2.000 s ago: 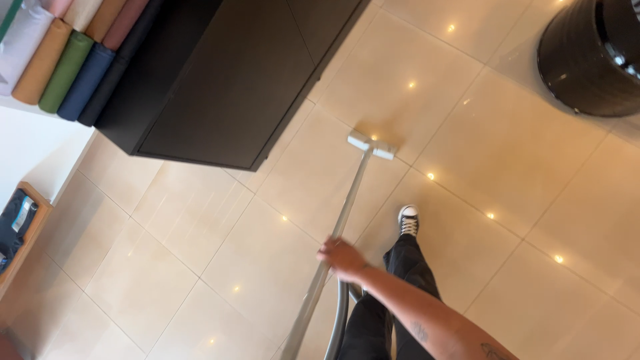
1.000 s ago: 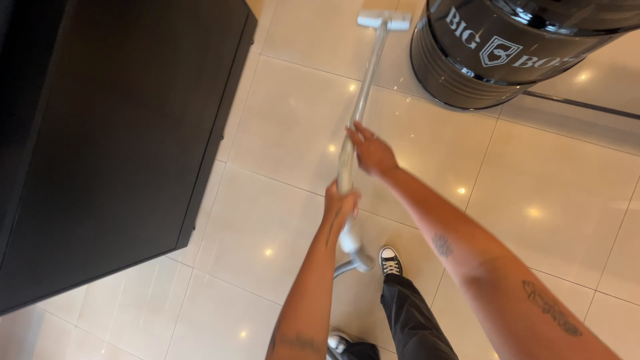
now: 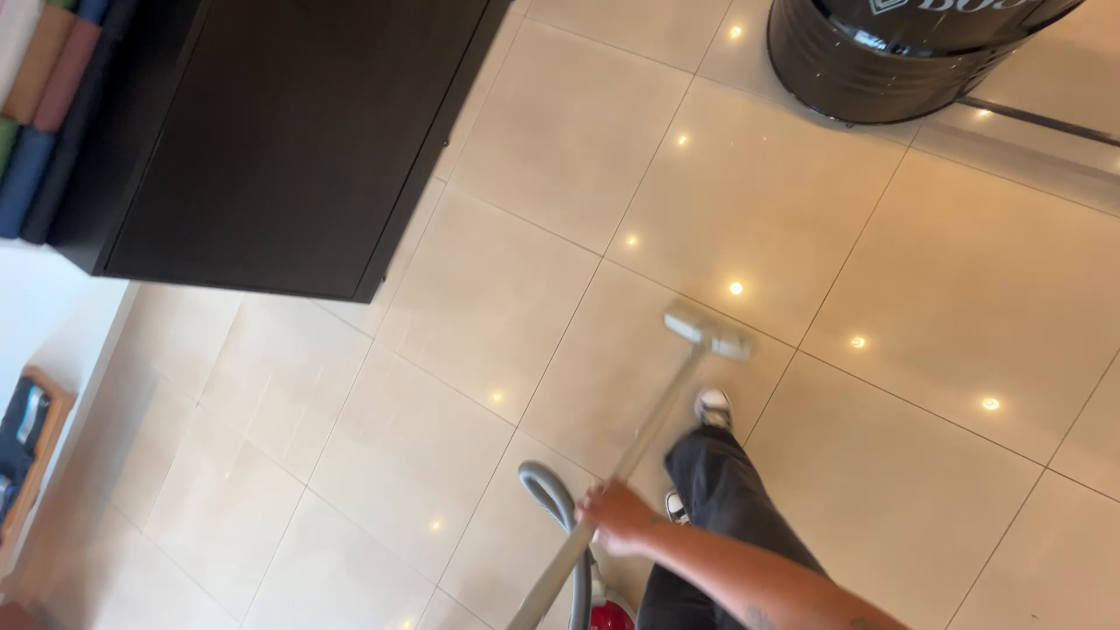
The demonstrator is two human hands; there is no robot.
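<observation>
My right hand (image 3: pixel 617 516) is closed around the pale wand (image 3: pixel 652 424) of a vacuum cleaner. The wand slants up and right from the bottom edge to the floor head (image 3: pixel 707 331), which lies on the tiles just beyond my shoe (image 3: pixel 714 408) and is slightly blurred. A grey hose (image 3: pixel 549 490) loops to the left of my hand. Part of the red vacuum cleaner body (image 3: pixel 611 615) shows at the bottom, beside my dark trousers. My left hand is out of view.
A black cabinet (image 3: pixel 289 149) stands at upper left, with rolled coloured fabrics (image 3: pixel 66 74) beside it. At upper right is a black metal drum (image 3: pixel 875 74) bearing lettering. A wooden-edged tray or shelf (image 3: pixel 52 420) with dark items is at far left. Glossy tiles (image 3: pixel 919 455) reflect lights.
One second ago both hands were on the wand, with the floor head beside the drum. Now the head is near my shoe and only my right hand shows. The view has shifted strongly.
</observation>
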